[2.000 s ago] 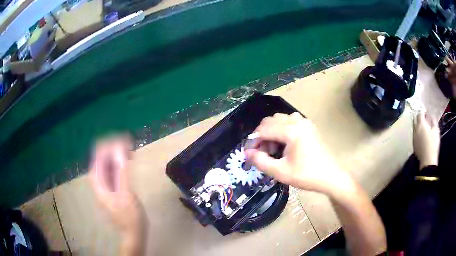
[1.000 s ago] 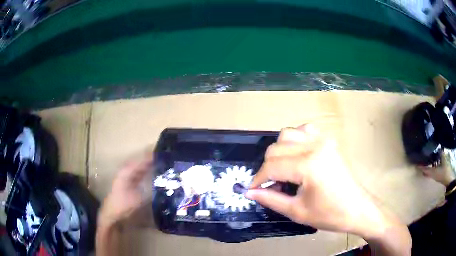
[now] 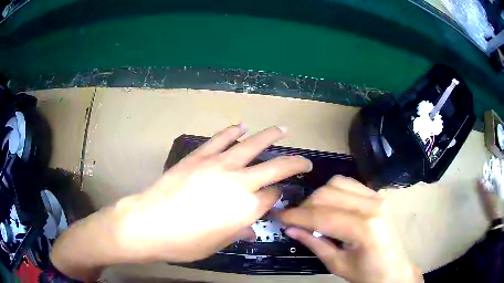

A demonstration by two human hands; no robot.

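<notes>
The open black base housing (image 3: 182,148) lies in front of me, mostly covered by my hands. My left hand (image 3: 193,204) is spread over its left and middle part, with thumb and forefinger low over the inside; whether they pinch anything is hidden. My right hand (image 3: 348,226) is at the right part, fingers closed on the ribbon cable, whose small white connector (image 3: 316,234) shows between the fingers. A whitish part with dark dots (image 3: 268,230) shows below my left fingers. The gear and motor seen earlier are hidden.
A second black unit (image 3: 387,145) with white gear, wires and an upright ribbon cable (image 3: 443,99) stands at the right. Fan heads with pale blades (image 3: 52,213) are at the left edge. The green conveyor (image 3: 221,44) runs behind. Another person's hand (image 3: 489,193) is at the right edge.
My left hand has moved from beside the housing to over it, covering the gear and motor. My right hand has moved slightly down. The view has shifted, and the second unit now shows closer at right.
</notes>
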